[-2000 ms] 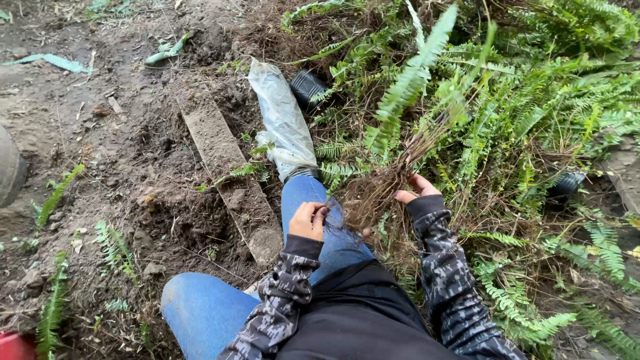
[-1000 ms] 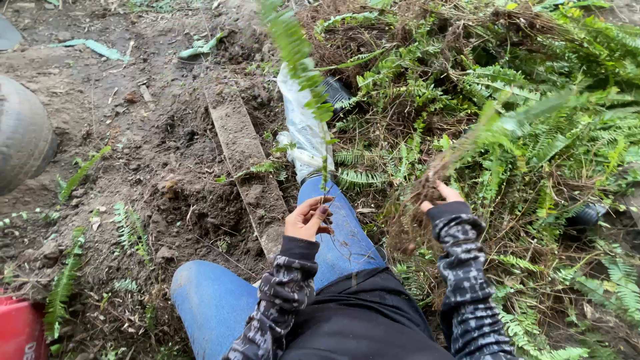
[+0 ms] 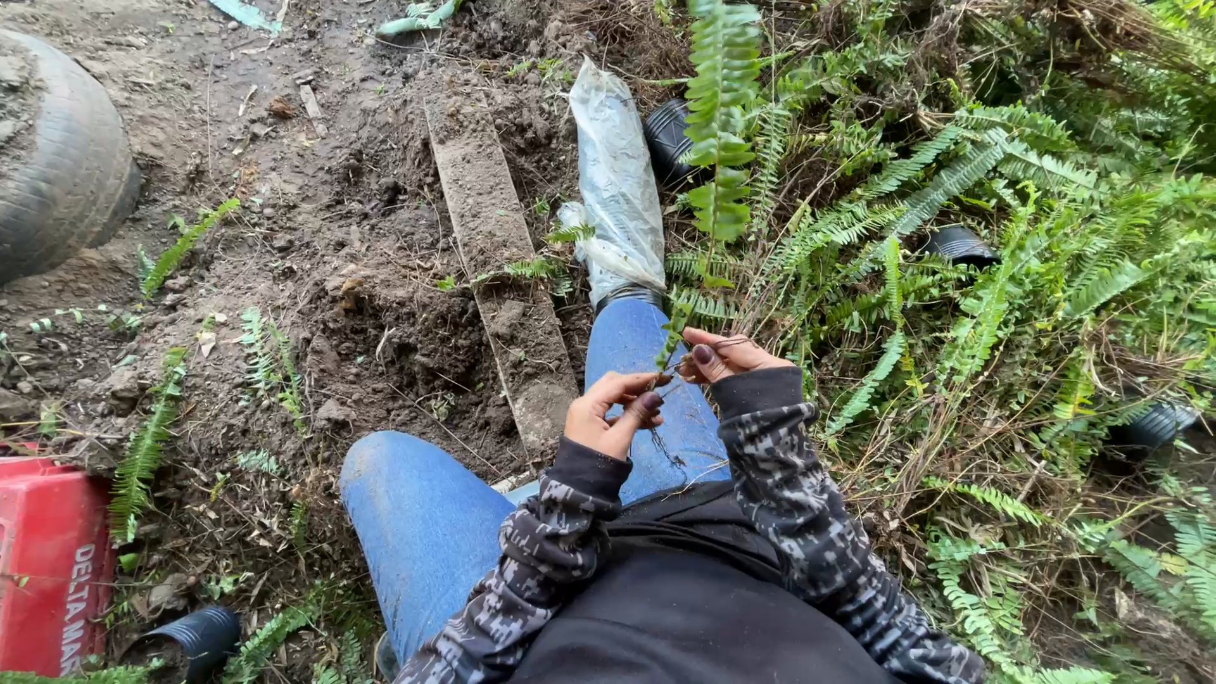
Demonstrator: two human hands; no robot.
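My left hand pinches the rooted base of a small fern plant between thumb and fingers, above the jeans. Thin dark roots hang below those fingertips. Close beside it, at the right, my right hand has its thumb and fingertips closed on the same plant's base and thin brown stems. A long green fern frond rises beyond the hands; whether it belongs to the held plant cannot be told for certain.
A soil-covered board lies left of the plastic-wrapped foot. Ferns and black plastic pots crowd the right side. A tire is at upper left, above a red plastic crate and another black pot.
The root clump that my right hand held is out of it. My right hand has come left to meet my left hand at the small fern plant.
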